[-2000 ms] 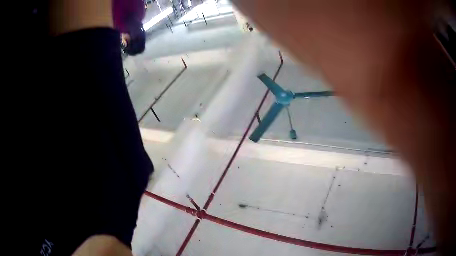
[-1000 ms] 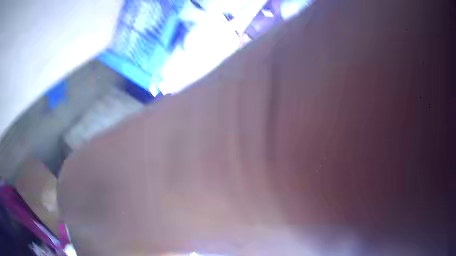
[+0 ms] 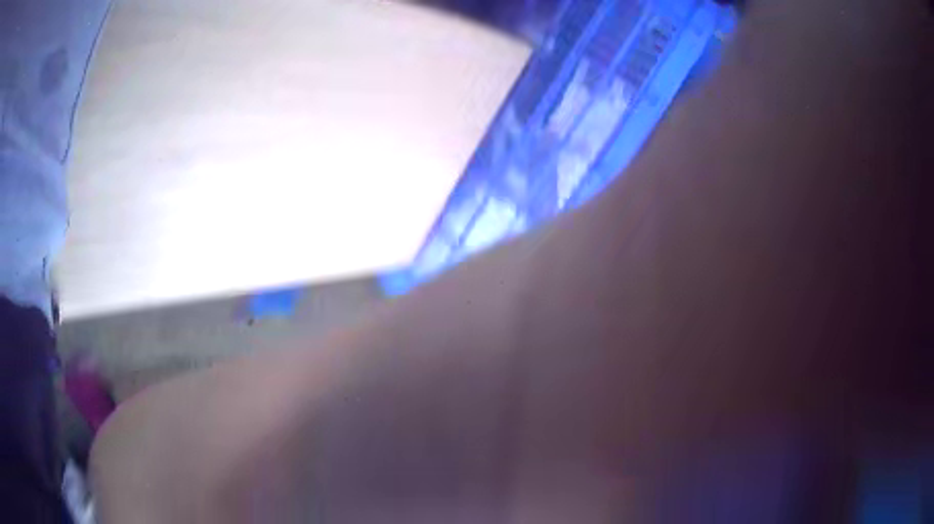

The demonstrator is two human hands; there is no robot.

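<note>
A large, blurred, skin-toned shape (image 3: 492, 379) fills the lower and right part of the view, very close to the camera. It looks like part of a hand or finger, but which hand it is cannot be told. No fingertips or grip show. Past its upper edge stands a blue plastic basket (image 3: 625, 133) with lattice sides and pale and purplish patches inside. No sewing machine or fabric being worked shows clearly.
A bright white, overexposed flat surface (image 3: 277, 174) lies at upper left, with a grey floor strip (image 3: 184, 343) below it. A small blue patch (image 3: 273, 301) lies on that strip. Pale cloth (image 3: 31, 154) and dark cloth (image 3: 26, 409) line the left edge.
The view has swung from the ceiling and fan down to the floor and basket. Since one second ago the basket has shifted right and the white surface shows more. The skin-toned shape still blocks much.
</note>
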